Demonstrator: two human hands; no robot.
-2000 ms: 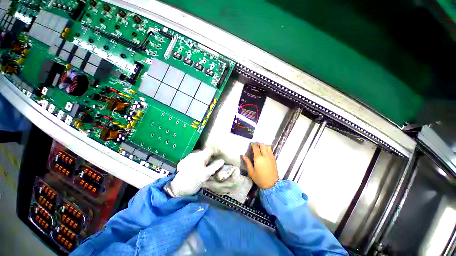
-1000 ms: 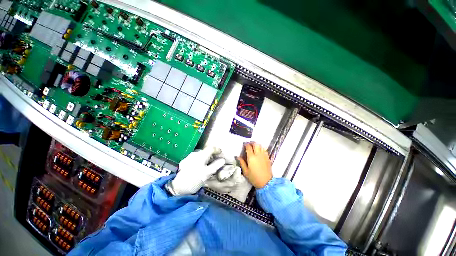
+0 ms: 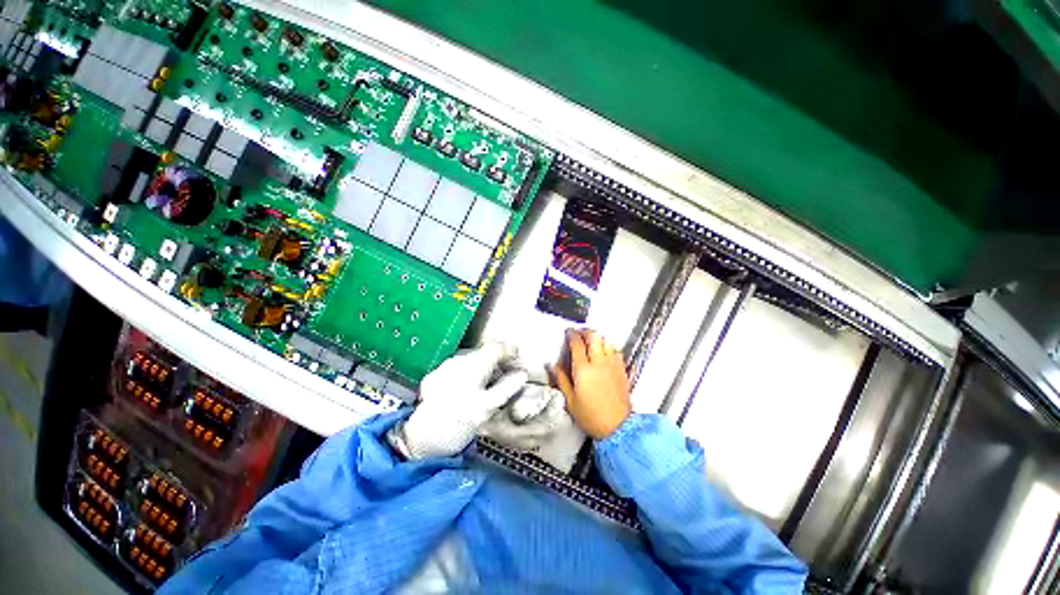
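Note:
A smartphone point(image 3: 578, 258) with a dark screen and pinkish-red figures lies on the pale metal plate between the rails. My left hand point(image 3: 457, 402) wears a white glove, its fingers curled at a crumpled white glove point(image 3: 537, 416); whether it grips it is hidden. My right hand point(image 3: 596, 385) is bare, just below the phone and beside the crumpled glove, fingers slightly apart with nothing seen in them. A large green circuit board point(image 3: 389, 305) with grey blocks and a dark round coil lies on the conveyor at the left.
The far conveyor rail point(image 3: 651, 209) holds a dark toothed chain; metal crossbars point(image 3: 667, 314) span the line to the right of the phone. A reddish coil tray point(image 3: 174, 447) with orange coils sits in a black bin at the lower left. A green surface point(image 3: 697, 105) lies beyond the rail.
My right hand has moved slightly left and up from its place two seconds ago. The phone, board and crumpled glove stay in place.

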